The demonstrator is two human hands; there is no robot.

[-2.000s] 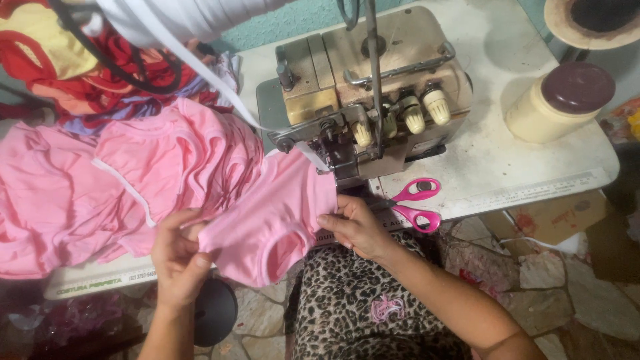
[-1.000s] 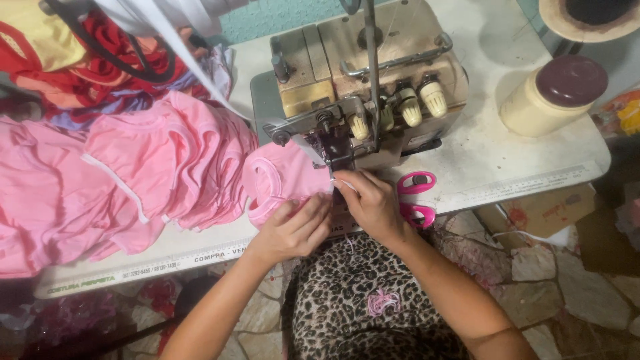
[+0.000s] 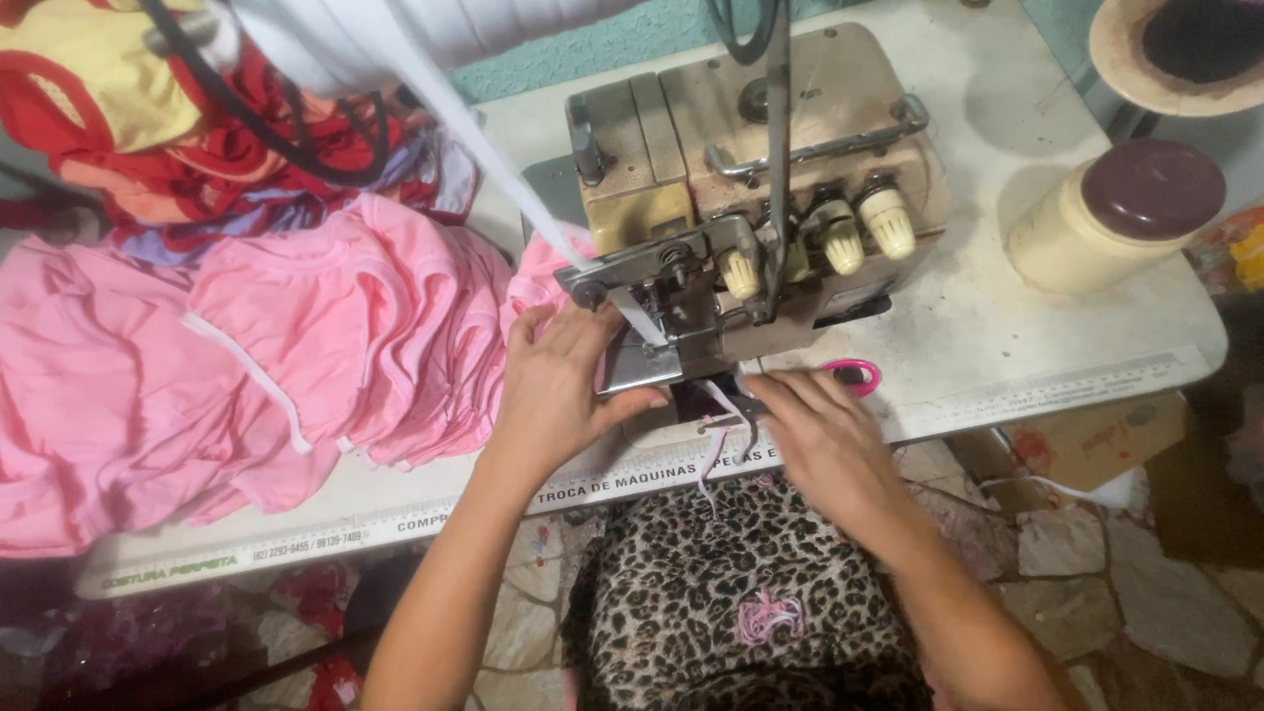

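A beige overlock sewing machine stands on the white table. My left hand lies at the left of its metal plate, fingers spread, against a pink garment whose hold is unclear. My right hand is at the front of the machine, fingertips near a thin trimmed strip that hangs over the table edge; whether it grips anything is hidden. White elastic tape runs down from a roll into the machine's presser area. Pink-handled scissors lie partly behind my right hand.
Pink garments are heaped on the left, with red, yellow and lilac ones behind. A cream jar with a dark lid stands at right. Thread scraps lie on the leopard-print cloth over my lap. A metal post rises before the machine.
The pink garment, between my hands in front of the machine earlier, is now behind my left hand, left of the machine. My left hand has moved left and up, onto the machine's plate area.
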